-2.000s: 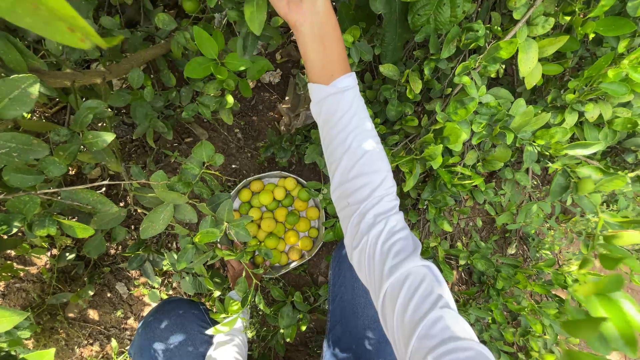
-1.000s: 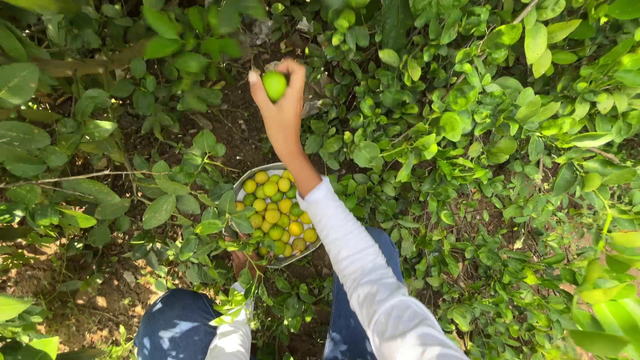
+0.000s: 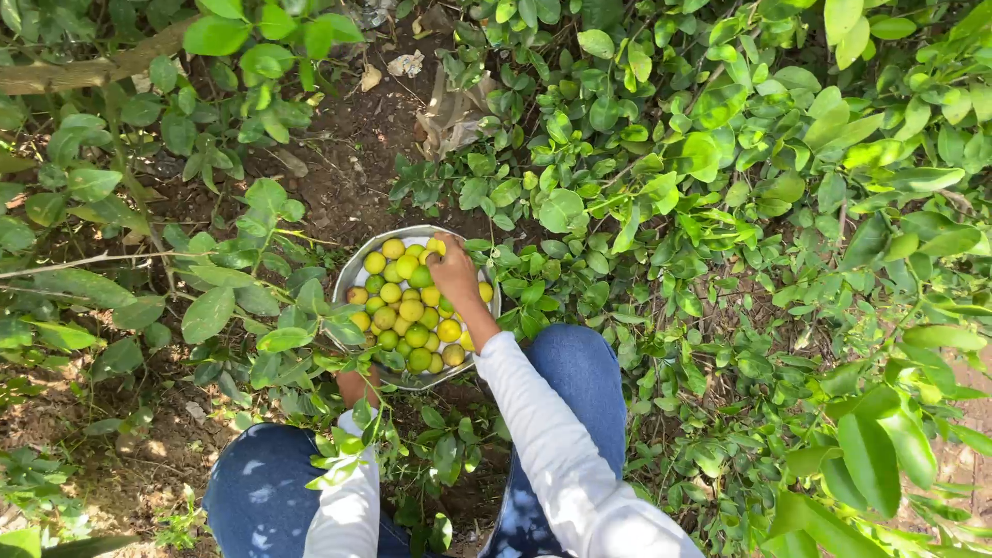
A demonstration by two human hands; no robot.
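Observation:
A round metal bowl (image 3: 422,381) with yellow and green limes (image 3: 409,310) in it is held low between my knees. My right hand (image 3: 453,271) reaches over the bowl's upper right side, its fingers down among the fruit at a yellow lime (image 3: 435,246); whether it grips that lime is hard to tell. My left hand (image 3: 358,385) is at the bowl's lower left edge, partly covered by leaves, its fingers hidden. White sleeves cover both forearms.
Leafy lime branches (image 3: 287,339) hang over the bowl's left edge and my left forearm. Dense foliage (image 3: 697,194) fills the right side. A thicker branch (image 3: 85,74) crosses the upper left. Bare soil (image 3: 341,170) with dry litter lies beyond the bowl.
My right hand was out of view at the top, then came down above the bowl with a green lime. It is now in the bowl among the fruit. My left hand stays at the bowl.

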